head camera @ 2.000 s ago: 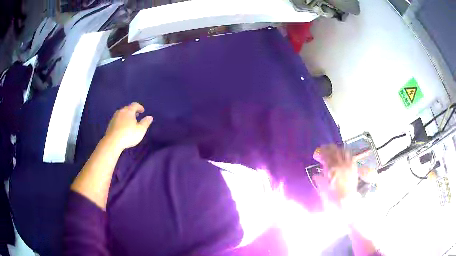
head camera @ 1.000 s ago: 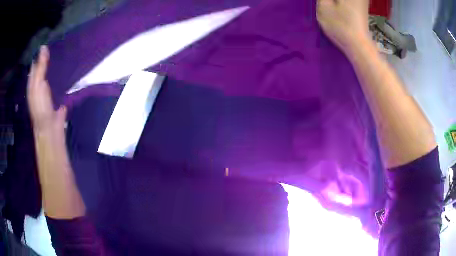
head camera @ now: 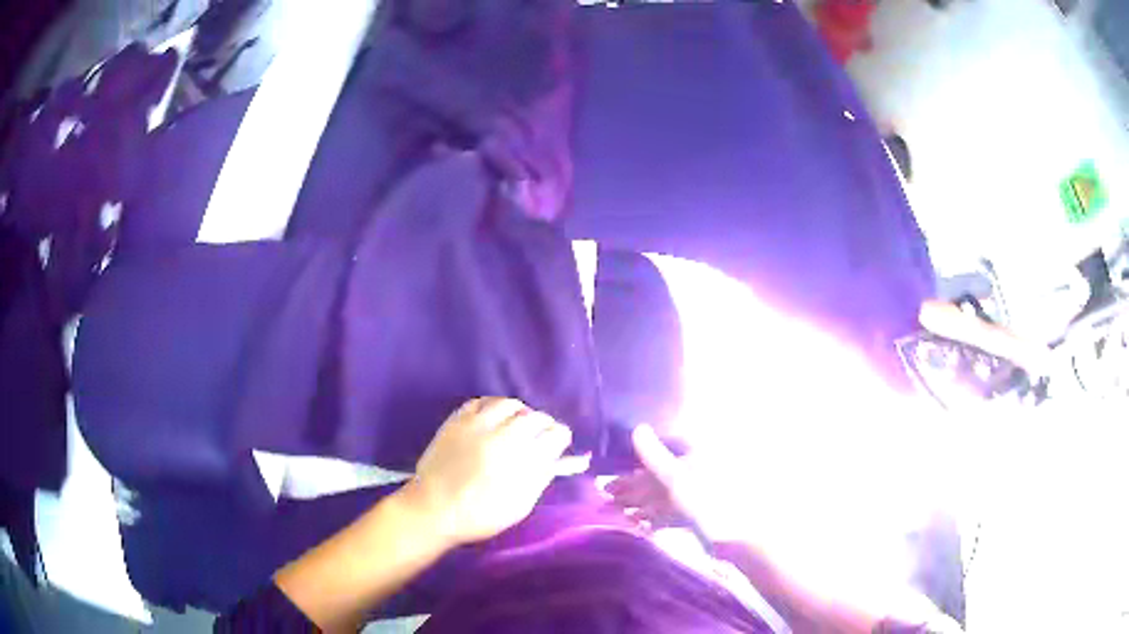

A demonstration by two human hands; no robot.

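Observation:
A dark purple garment [head camera: 433,297] lies wrinkled over the middle of the dark blue-violet table cover [head camera: 718,136], its near edge drawn toward me. My left hand [head camera: 495,464] is at the near edge of the garment, fingers curled on the cloth. My right hand [head camera: 675,489] is just to its right at the same edge, partly washed out by bright glare; its fingers look spread, and whether they grip cloth cannot be told. The iron's handle [head camera: 978,332] seems to show at the right, blurred by glare.
A white strip [head camera: 279,136] lies across the upper left of the table. A dark purple garment pile [head camera: 87,186] with white specks hangs at the left. A green-yellow warning sticker [head camera: 1083,192] is at the right. Strong white glare covers the lower right.
Both hands have come down and together from the far left and upper right to the near edge. The garment, spread wide a second ago, now lies bunched in the middle.

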